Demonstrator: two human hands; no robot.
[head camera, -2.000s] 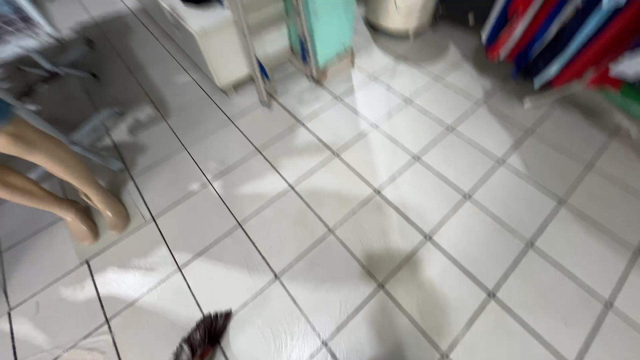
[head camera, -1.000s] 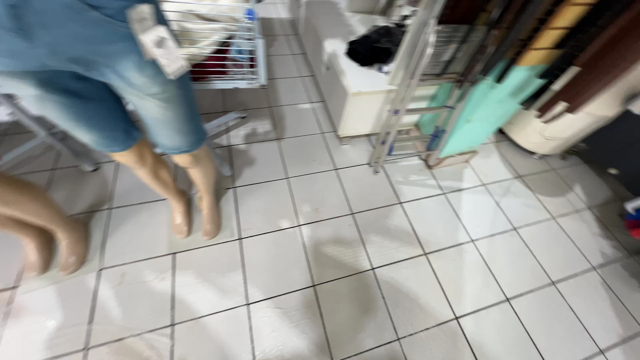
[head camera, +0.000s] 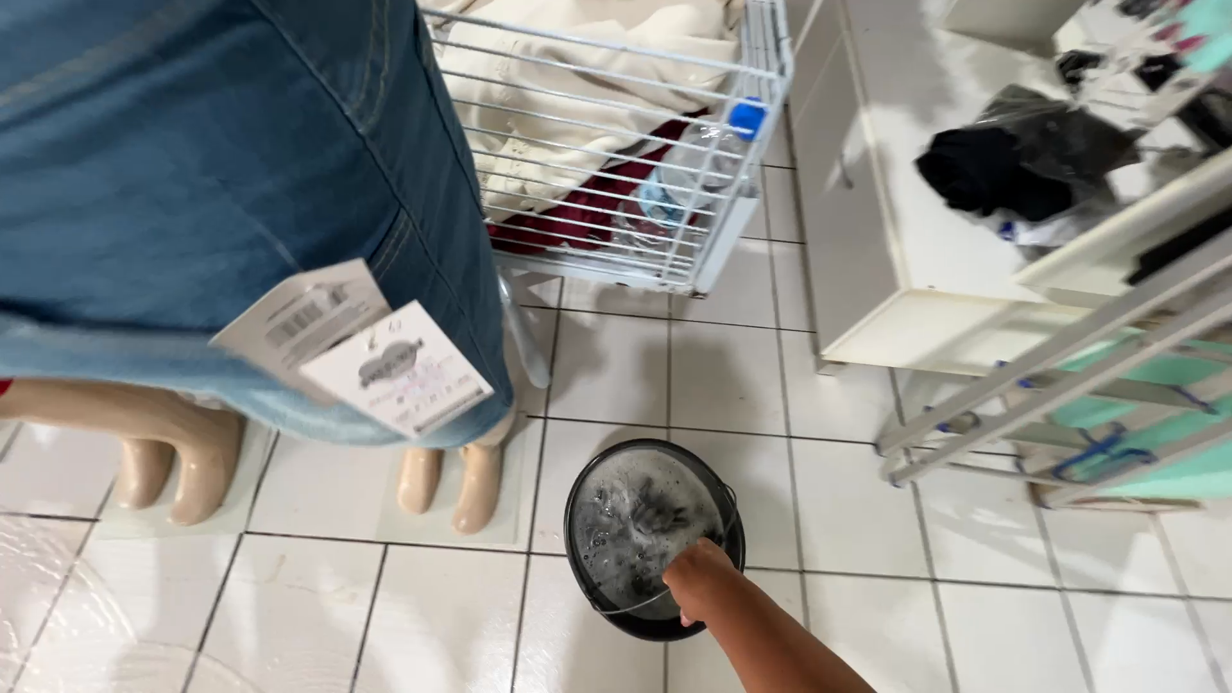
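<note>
A black bucket (head camera: 575, 568) with a thin metal handle (head camera: 643, 604) stands on the white tiled floor (head camera: 626, 366). Foamy grey water (head camera: 616, 539) fills it, and something dark lies in the foam. My right hand (head camera: 703, 580) is over the bucket's lower right side with its fingers curled closed at the metal handle; the fingertips are partly hidden, so the exact hold cannot be made out. My left hand is out of the frame.
Mannequin legs (head camera: 478, 489) in blue denim clothing (head camera: 192, 173) with paper tags (head camera: 399, 371) stand at left. A white wire basket (head camera: 616, 58) holds fabric and a plastic bottle (head camera: 698, 159). At right are a white cabinet (head camera: 852, 192) and an aluminium ladder (head camera: 1059, 361).
My right hand and the black bucket have come into view; neither shows in the earlier frames. The view has shifted toward the denim-clad mannequin and wire basket.
</note>
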